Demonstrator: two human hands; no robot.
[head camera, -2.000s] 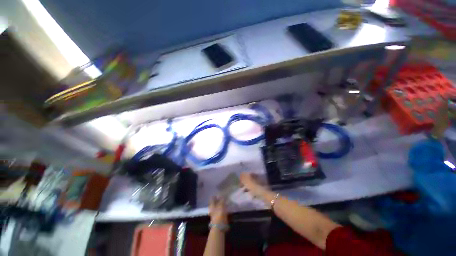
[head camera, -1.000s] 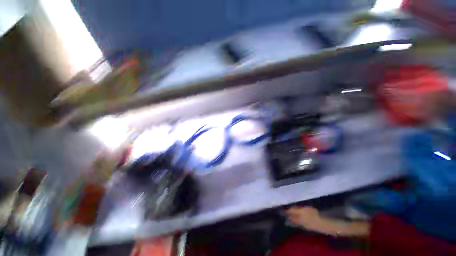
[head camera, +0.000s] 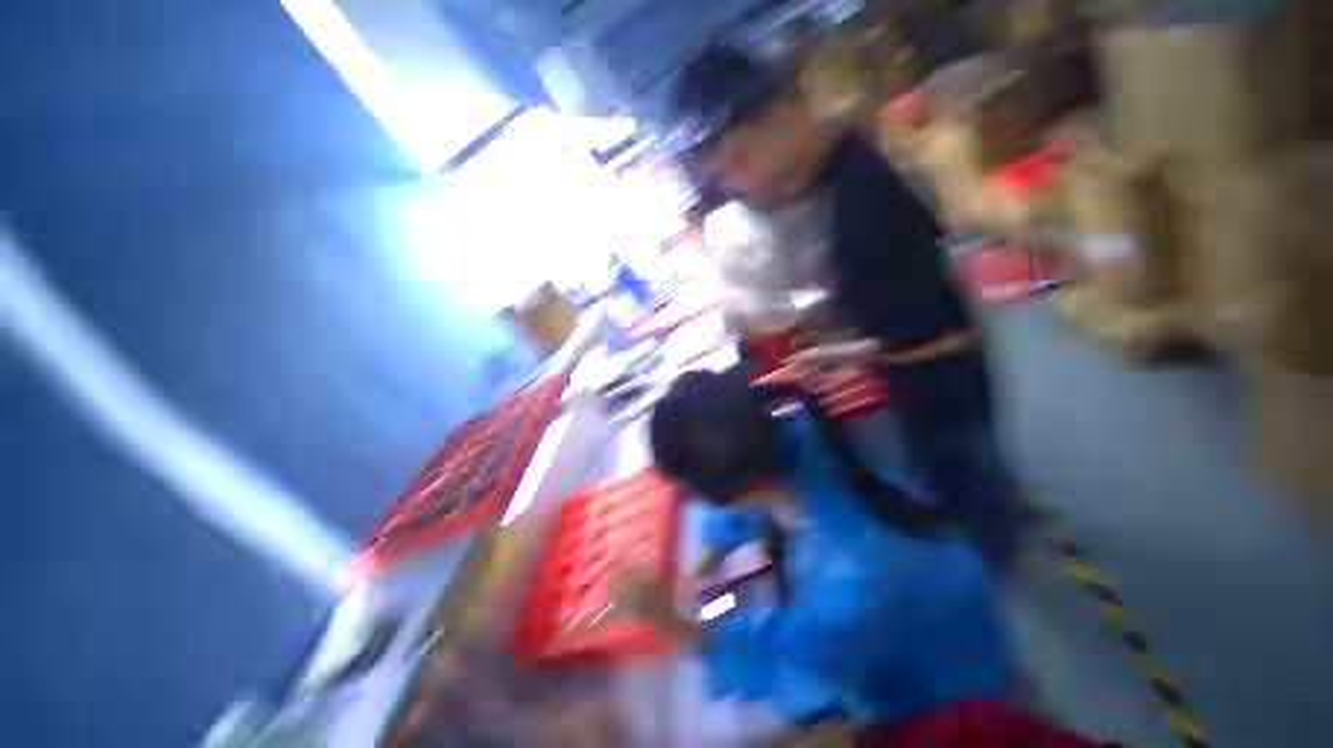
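Observation:
Neither of my hands is in the picture. Nearest in front of me is a red-orange compartment tray (head camera: 602, 563) on the bench, blurred, with small units in it that I cannot make out. A co-worker in a blue smock (head camera: 863, 614) sits beside it with dark hair and head bent down. A bright, screen-like patch (head camera: 716, 605) shows near the co-worker's hands. A second red compartment tray (head camera: 471, 471) lies on the raised shelf to the left.
A person in dark clothes and a dark cap (head camera: 892, 249) stands beyond, hands over red trays (head camera: 848, 387). Brown cartons (head camera: 1170, 205) are stacked at the right. Yellow-black floor tape (head camera: 1118, 628) runs at the lower right. A blue wall (head camera: 146, 219) is at the left.
The view has swung right and up, away from the fixtures and blue cables. Both my hands showed at first, then one by the bench edge; now neither shows.

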